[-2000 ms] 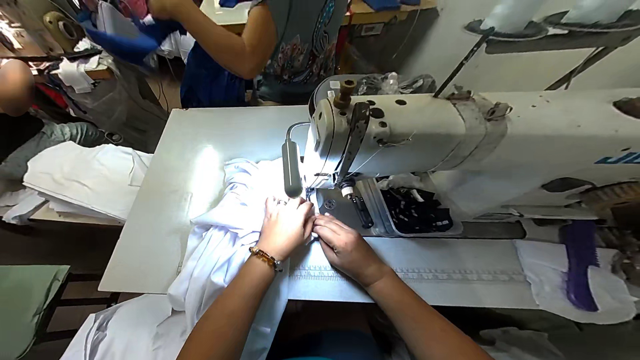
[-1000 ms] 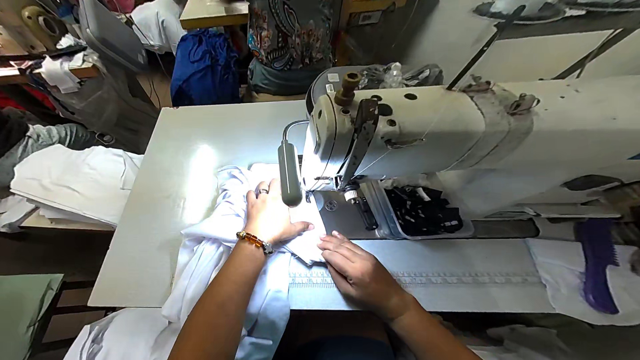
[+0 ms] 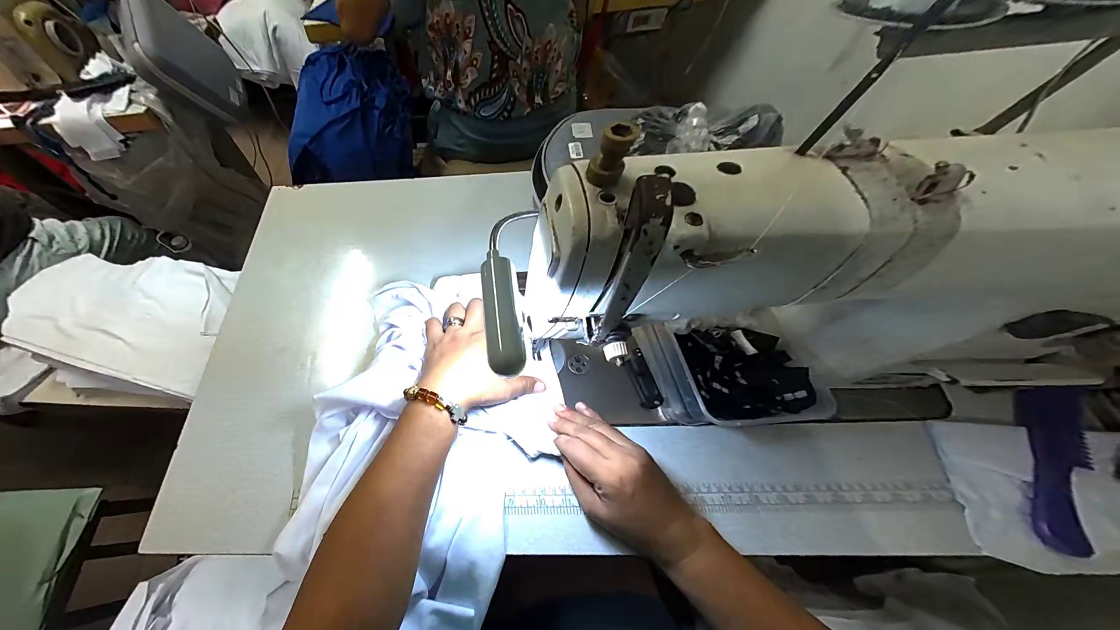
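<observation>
White fabric (image 3: 455, 499) lies bunched on the sewing table, its upper part beside the needle area of an industrial sewing machine (image 3: 735, 236), and hangs over the front edge. My left hand (image 3: 468, 359), with a ring and a beaded bracelet, rests flat on the fabric with fingers spread, left of the presser foot (image 3: 536, 347). At the fabric's right edge, my right hand (image 3: 612, 472) touches the cloth with its fingertips; its fingers are close together. A grey lamp (image 3: 503, 315) hangs over the left hand and hides part of it.
Right of the needle plate is a plastic tray (image 3: 757, 416) of dark scraps. A measuring scale (image 3: 726, 497) runs along the table front. A purple comb-like tool (image 3: 1054, 472) lies on white cloth at right. Stacked white fabric (image 3: 122, 324) stands left; a person is behind the table.
From two seconds ago, my hands have moved apart from close together at the needle area; the right hand is now nearer the table's front edge. The other person's arms have moved largely out of view.
</observation>
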